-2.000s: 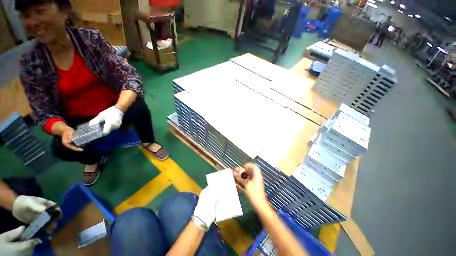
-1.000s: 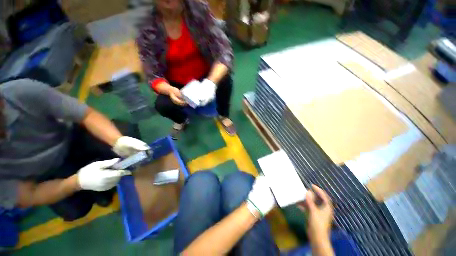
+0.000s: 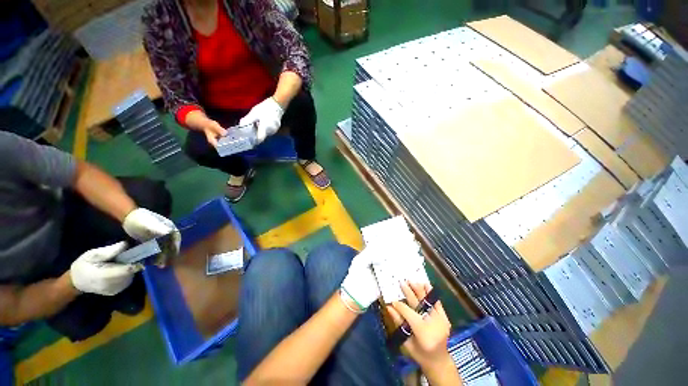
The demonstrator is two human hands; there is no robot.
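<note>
A pale, flat sheet-metal plate [image 3: 394, 245], white in glare, is held over my knees. My left hand [image 3: 362, 280], in a white knit glove, grips its left side. My right hand [image 3: 424, 326] is bare, with its fingers at the plate's lower edge. It holds a short dark tool [image 3: 426, 305], whose tip I cannot make out. A blue bin [image 3: 507, 348] with several narrow silver parts stands below my right hand, partly hidden by my arm.
A large stack of silver panels [image 3: 460, 252] with cardboard sheets [image 3: 490, 154] stands at the right on a pallet. Stepped silver parts [image 3: 603, 271] lie at its edge. Two people in gloves hold metal parts at the left. A blue bin [image 3: 167, 313] holds one plate [image 3: 226, 261].
The view has swung left, then slightly back right. My right hand has moved from beside the plate's lower right corner onto its lower edge. The right-hand bin's contents now show.
</note>
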